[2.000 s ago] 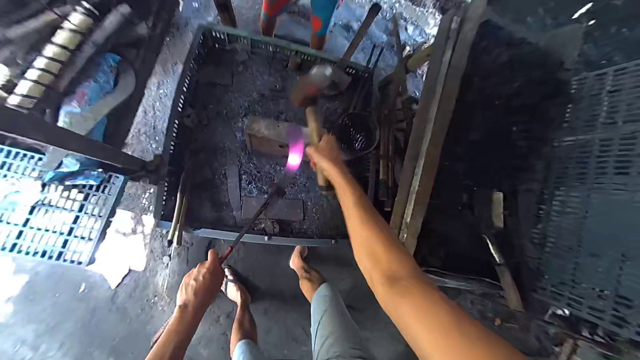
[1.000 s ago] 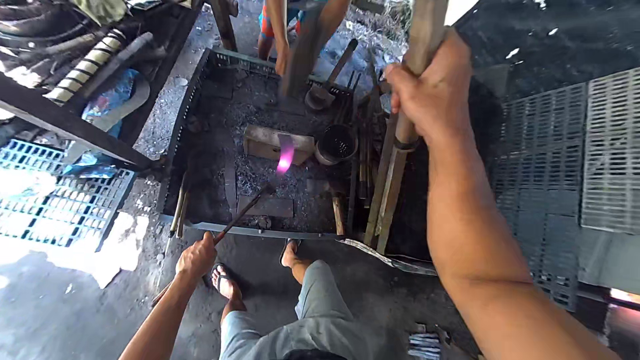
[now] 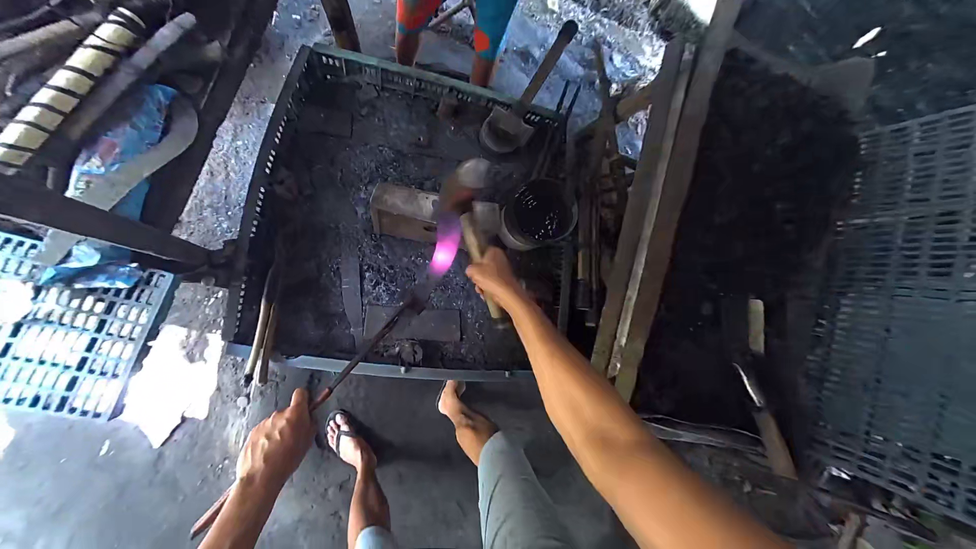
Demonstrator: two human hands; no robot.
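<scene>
My left hand [image 3: 278, 442] grips the long handle of metal tongs [image 3: 367, 349], which slant up and away over the near rim of a crate. At their far end a curved piece of hot metal [image 3: 445, 248] glows pink, its tip beside an anvil block [image 3: 404, 212]. My right hand [image 3: 496, 276] is closed around the wooden handle of a hammer [image 3: 474, 238]. The hammer's blurred head is over the block, next to the upper end of the glowing piece; whether they touch I cannot tell. A flat metal plate [image 3: 415, 323] lies below the hot piece.
A round container of dark liquid [image 3: 540, 213] stands right of the block, with a metal ladle [image 3: 506, 128] beyond. The crate's near rim [image 3: 404, 372] runs before my feet. Wooden beams [image 3: 656, 206] border the right side. Another person's legs [image 3: 488, 38] are at the far side.
My right hand has come down from its raised position at the right, bringing the hammer to the block. The other person's hands and long tool, seen a second ago, are out of view.
</scene>
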